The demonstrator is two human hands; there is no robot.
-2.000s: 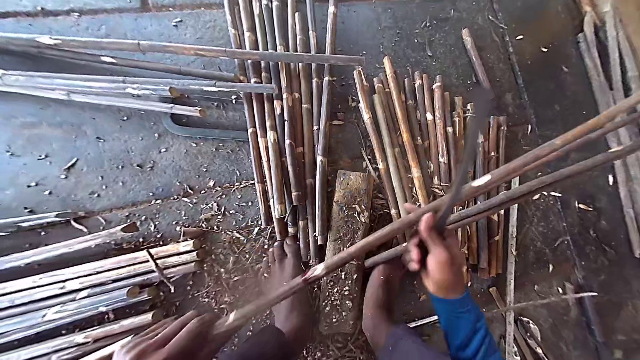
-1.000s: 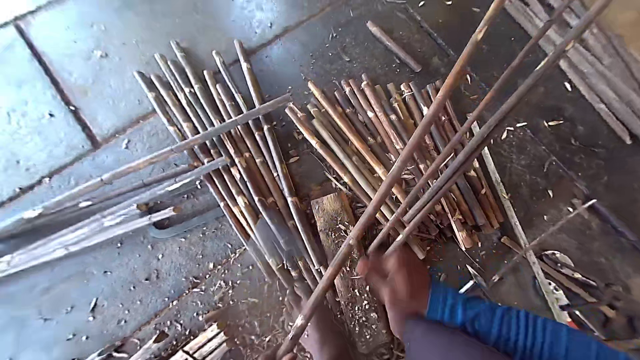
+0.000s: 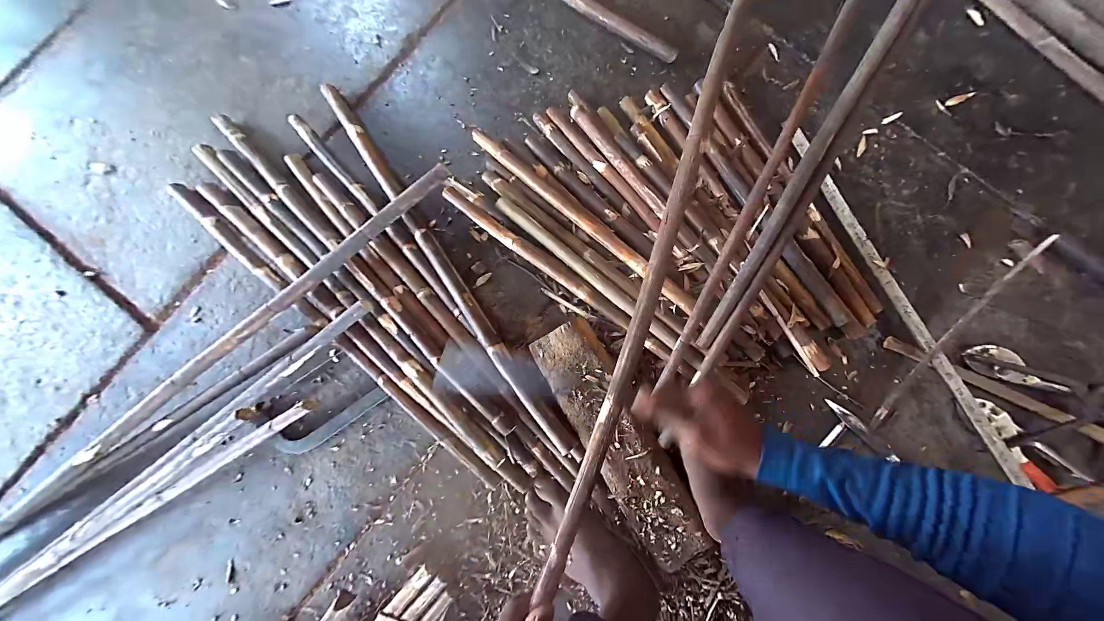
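At the bottom edge my left hand (image 3: 524, 607), mostly cut off, grips the lower end of a long wooden stick (image 3: 664, 250), which slants up across the view. My right hand (image 3: 711, 429), in a blue sleeve, is blurred and closed around what looks like the handle of a blade; a blurred grey blade (image 3: 496, 371) shows to its left, over the sticks. Behind my right hand, more long sticks (image 3: 780, 207) lean upward. Under the stick lies a wooden block (image 3: 642, 466) strewn with shavings, between my bare foot (image 3: 599, 548) and my other leg.
Long cut sticks (image 3: 379, 285) lie left of centre, a pile of shorter ones (image 3: 604, 198) right of it. Pale split poles (image 3: 233, 345) cross from the left. A thin flat strip (image 3: 906, 310) and metal tools (image 3: 1009, 371) lie at right on the tiled floor.
The held stick has swung from a shallow slant to a steep one. My right hand has moved down off the stick bundle toward my leg. The view has turned.
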